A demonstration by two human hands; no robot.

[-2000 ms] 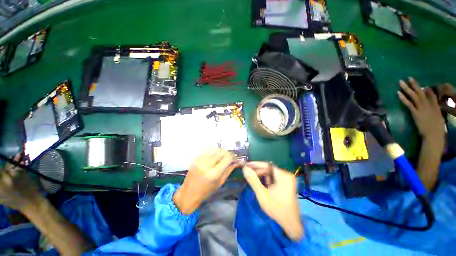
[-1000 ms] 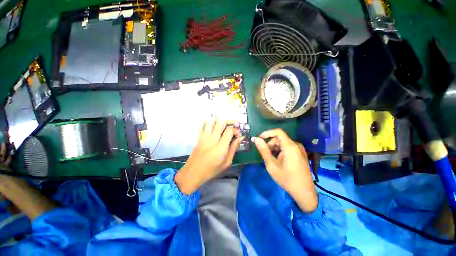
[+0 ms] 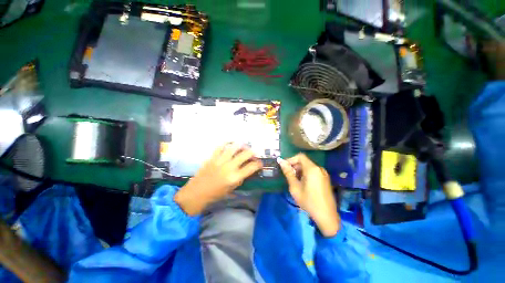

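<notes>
The tablet assembly (image 3: 221, 130) lies in front of me, its large area glaring white, with gold flex at its upper right. My left hand (image 3: 224, 174) rests over its lower edge, fingers bent and blurred; whether it holds anything cannot be told. My right hand (image 3: 307, 182) is at the tablet's lower right corner, thumb and forefinger pinched together at a tiny pale thing that is too small to name. Solder wire (image 3: 145, 162) runs from the spool (image 3: 99, 141) to the tablet's lower left. The soldering iron (image 3: 460, 207) sits in its holder at the right.
A second tablet (image 3: 130, 52) lies behind at the left. Red lead wires (image 3: 254, 61) lie beyond the tablet. At the right are a fume fan (image 3: 321, 83), tape roll (image 3: 321, 124), blue box (image 3: 354, 152) and yellow sponge (image 3: 397, 171). Neighbours' blue sleeves (image 3: 490, 138) show at both sides.
The view has shifted. My right hand has come to the tablet's lower right corner. My left hand has moved away from my right hand and lies lower left over the tablet.
</notes>
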